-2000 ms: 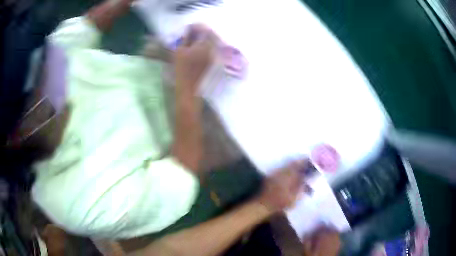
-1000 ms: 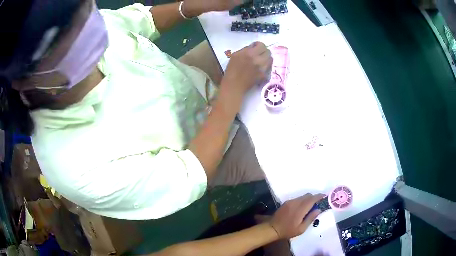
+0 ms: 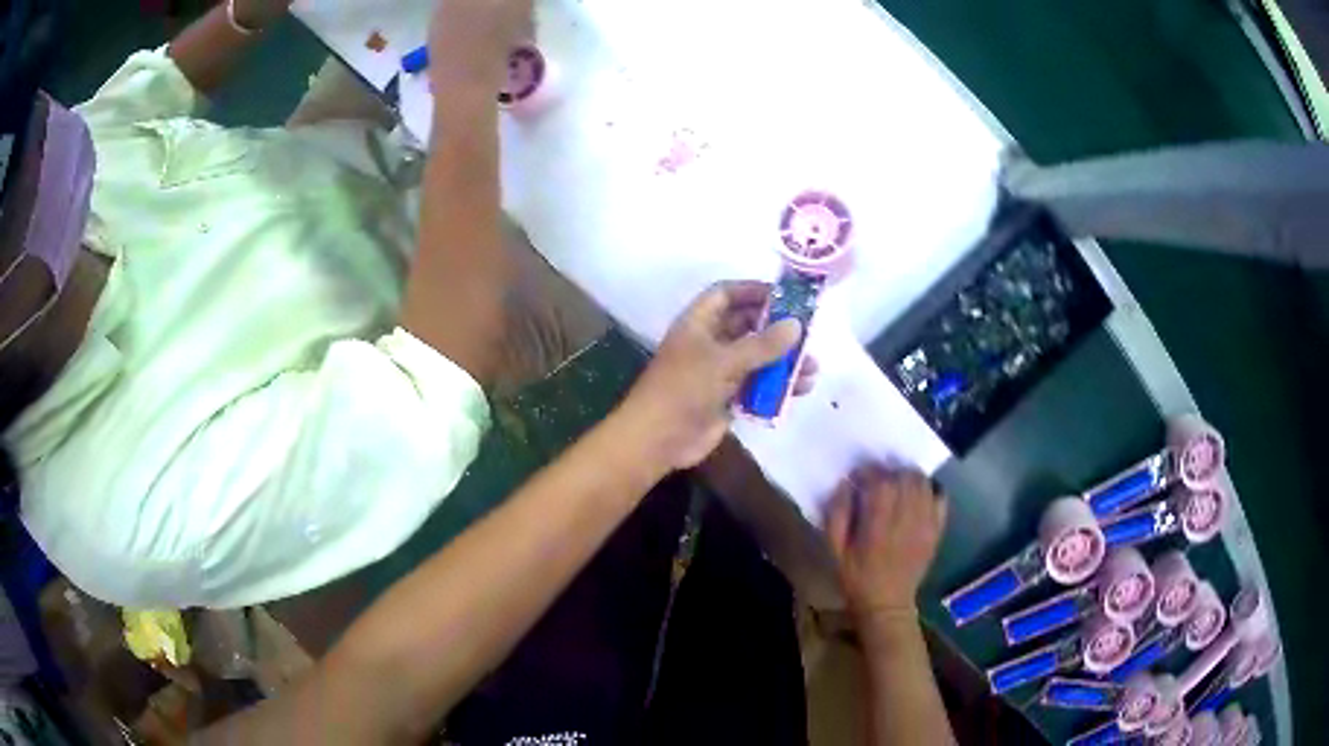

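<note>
My left hand [image 3: 714, 372] is shut on an open pink fan [image 3: 815, 230] just above the white sheet. The fan's round spoked head points away from me, and its open handle shows a green circuit board and a bright blue battery cell [image 3: 773, 382]. My left thumb lies on the handle near the board and the fingers wrap under it. My right hand [image 3: 886, 532] rests at the near edge of the white sheet [image 3: 860, 452], back of the hand up. Its fingertips are dark and blurred, so I cannot tell if it holds anything.
A black tray of circuit boards [image 3: 1006, 328] is right of the sheet. Several open pink fans with blue cells [image 3: 1076, 551] lie on the green surface at right. A coworker in pale green [image 3: 277, 335] works at left on another fan [image 3: 520, 73]. Tiny pink parts [image 3: 681, 150] lie on the sheet.
The view has shifted right, bringing the fans at right into sight. My left hand now holds the fan up with its handle visible. My right hand has come into clear view.
</note>
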